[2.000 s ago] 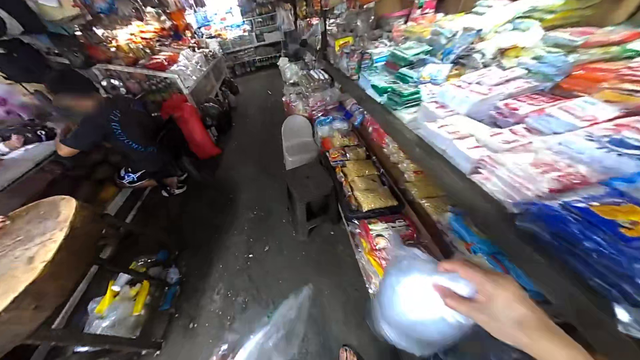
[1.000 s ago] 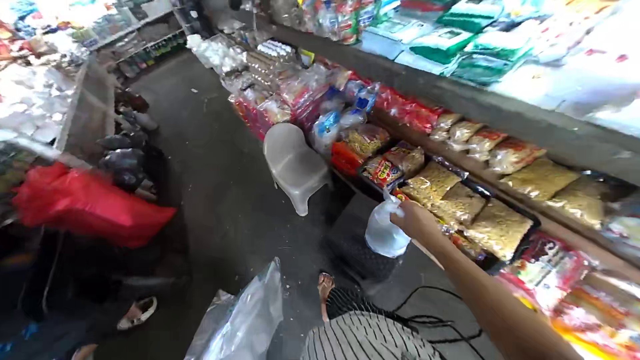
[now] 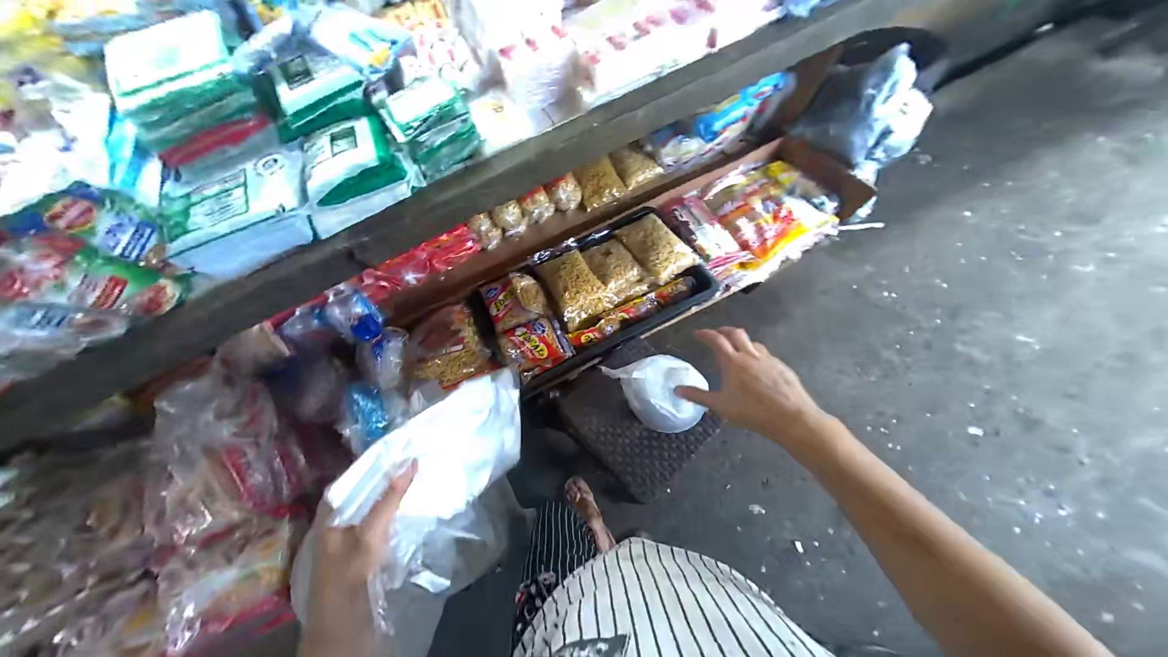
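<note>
A small tied white plastic bag (image 3: 664,394) rests on top of a dark woven-textured stool (image 3: 630,447). Just right of the bag is my right hand (image 3: 753,383), fingers spread, the thumb at or very near the bag's side. My left hand (image 3: 365,529) grips a bunch of white and clear plastic bags (image 3: 447,456) at the lower left. Beyond the stool, a black tray (image 3: 707,285) holds bags of yellowish dry food (image 3: 570,287) and small red packets (image 3: 534,345).
A concrete ledge (image 3: 383,224) carries green-and-white packs (image 3: 356,164). Clear-wrapped goods (image 3: 228,456) lie left. A grey plastic bag (image 3: 867,114) stands at the tray row's far end. Grey floor (image 3: 995,365) stretches right. My sandalled foot (image 3: 584,497) is beside the stool.
The small white bag, held in my right hand before, now sits on the stool, and that hand has opened. My left hand has come into view with plastic bags. The view has turned strongly.
</note>
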